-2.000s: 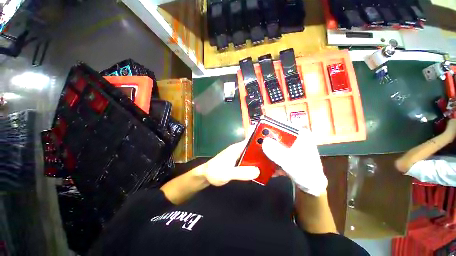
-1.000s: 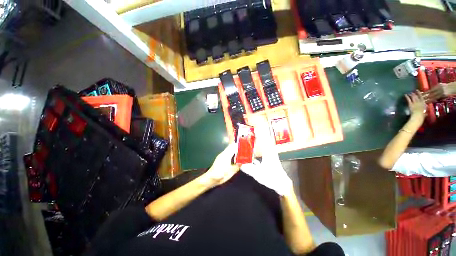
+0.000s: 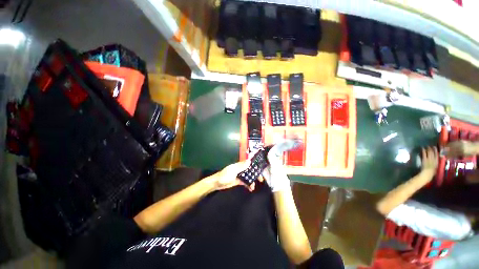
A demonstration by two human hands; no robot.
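An open flip phone (image 3: 253, 167) is in my left hand (image 3: 234, 175), its keypad with pale keys facing up. My right hand (image 3: 277, 167), in a white glove, is at the phone's upper end and partly hides it; its fingers are blurred. Whether it grips the phone I cannot tell. The orange-red work tray (image 3: 315, 169) lies just beyond my hands. Three open phones (image 3: 276, 100) stand side by side in its back left pockets, and another open one (image 3: 254, 127) is at the front left. A closed red phone (image 3: 339, 112) is at the back right, another (image 3: 295, 156) in the front row.
Stacked black blister trays (image 3: 86, 142) are at left, with an orange tray (image 3: 129, 89) behind. A small white and black part (image 3: 230, 100) and a clear sheet (image 3: 207, 103) lie on the green mat (image 3: 210, 139). Black phones (image 3: 268, 26) fill the shelf. Another person's arm (image 3: 407, 184) reaches in at right, above a carton (image 3: 352, 223).
The phone in my hands was closed and red side up; now it is open, keypad up. My right hand has moved to its upper end. The view has shifted and turned.
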